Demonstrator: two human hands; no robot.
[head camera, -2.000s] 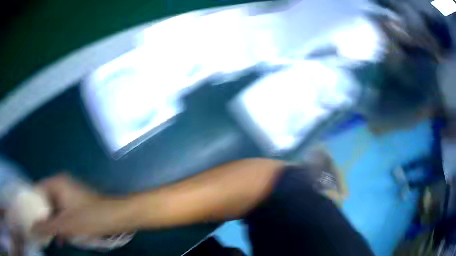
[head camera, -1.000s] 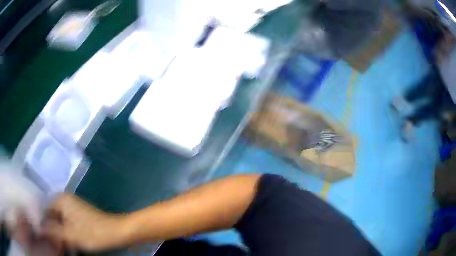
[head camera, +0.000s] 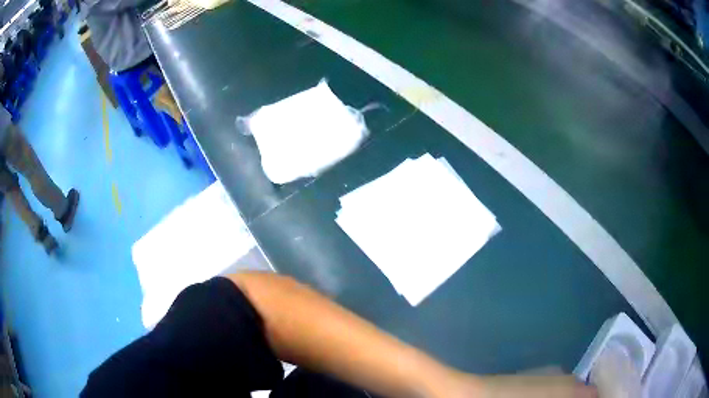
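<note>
My left hand (head camera: 564, 385) reaches across to the bottom right corner; it is blurred and cut off by the lower edge. A pale, blurred thing (head camera: 618, 376) shows at its fingertips, in front of a white tray (head camera: 632, 343) with a rounded recess. Whether the hand grips it cannot be told. My right hand is not in view. A fanned stack of white square sheets (head camera: 418, 227) lies flat on the dark green tabletop. Beyond it lies a white square bundle in clear plastic (head camera: 305, 134) with loose, crinkled corners.
A second white tray (head camera: 673, 364) stands at the right edge. A pale rail (head camera: 497, 155) curves between table and green belt (head camera: 591, 132). White material (head camera: 190, 249) lies lower, left of the table. A seated person (head camera: 120, 35), a blue stool (head camera: 151, 109) and a walking person's legs (head camera: 39, 175) are left.
The view has swung round to the other side. My right arm has left the picture and my left arm has come in. The sheet stack and plastic-wrapped bundle now show clearly.
</note>
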